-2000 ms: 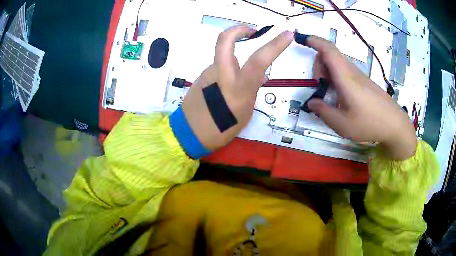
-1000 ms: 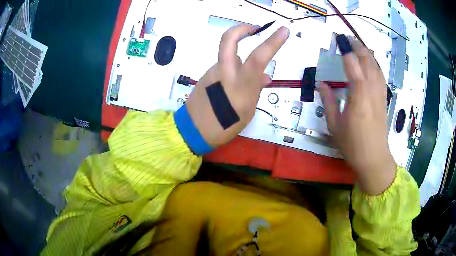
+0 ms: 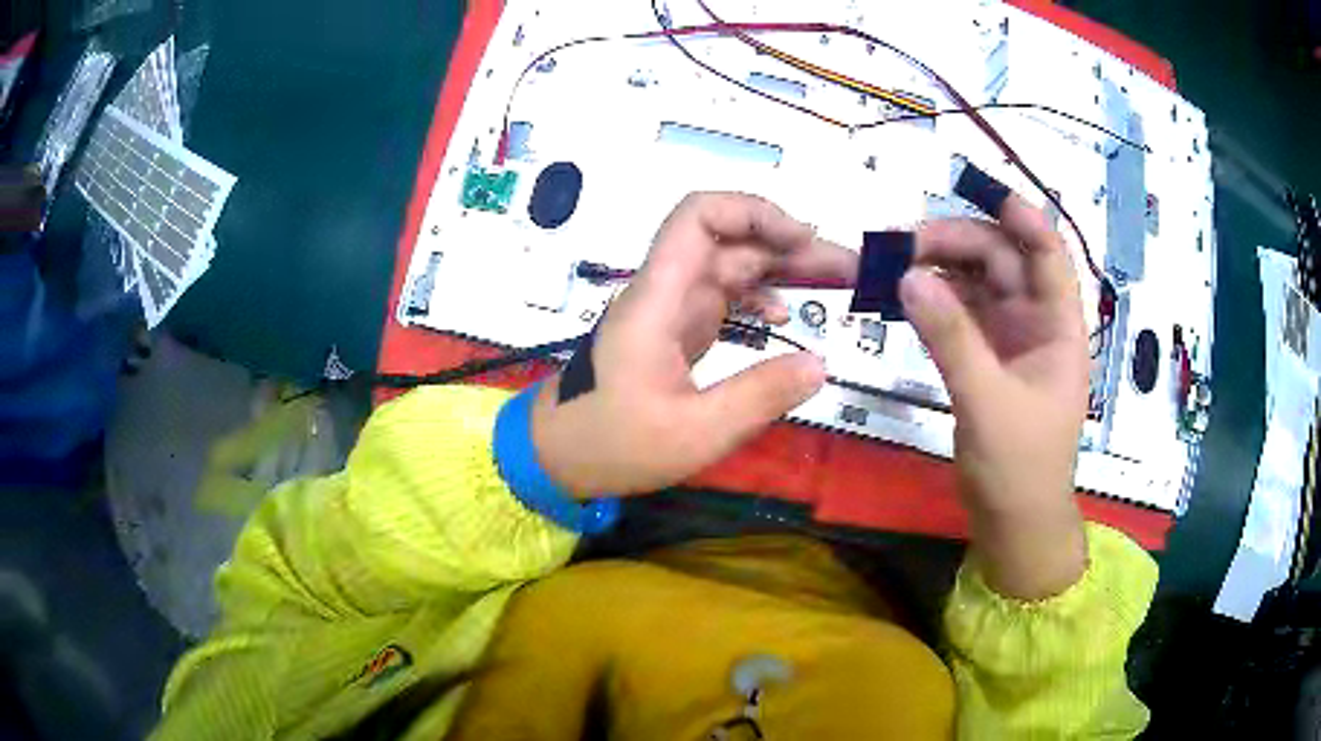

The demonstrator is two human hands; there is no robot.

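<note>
A white metal back panel [image 3: 580, 275] lies before me. My right hand [image 3: 1007, 311] has its thumb and a finger at the right edge of a black tape piece [image 3: 881, 272], over the line of the red wires. Another black tape piece [image 3: 982, 187] sits on its raised fingertip. My left hand [image 3: 681, 348] is over the panel, fingers curled near the tape and thumb apart. A third tape piece [image 3: 577, 369] is on its back. A black cable [image 3: 500, 359] runs in from the left behind this hand; whether it is gripped is hidden.
Red-orange foam [image 3: 898, 478] shows around the panel on the dark green bench [image 3: 312, 188]. Loose wires [image 3: 855, 126] cross the panel's far part. White printed sheets [image 3: 152, 196] lie at the left, and long pale strips [image 3: 1275, 449] at the right. A blue band [image 3: 529, 456] circles my left wrist.
The panel shows lower and smaller. My left hand has moved down and turned, its fingers curling in. My right hand has come left to the tape. The black cable has come into view.
</note>
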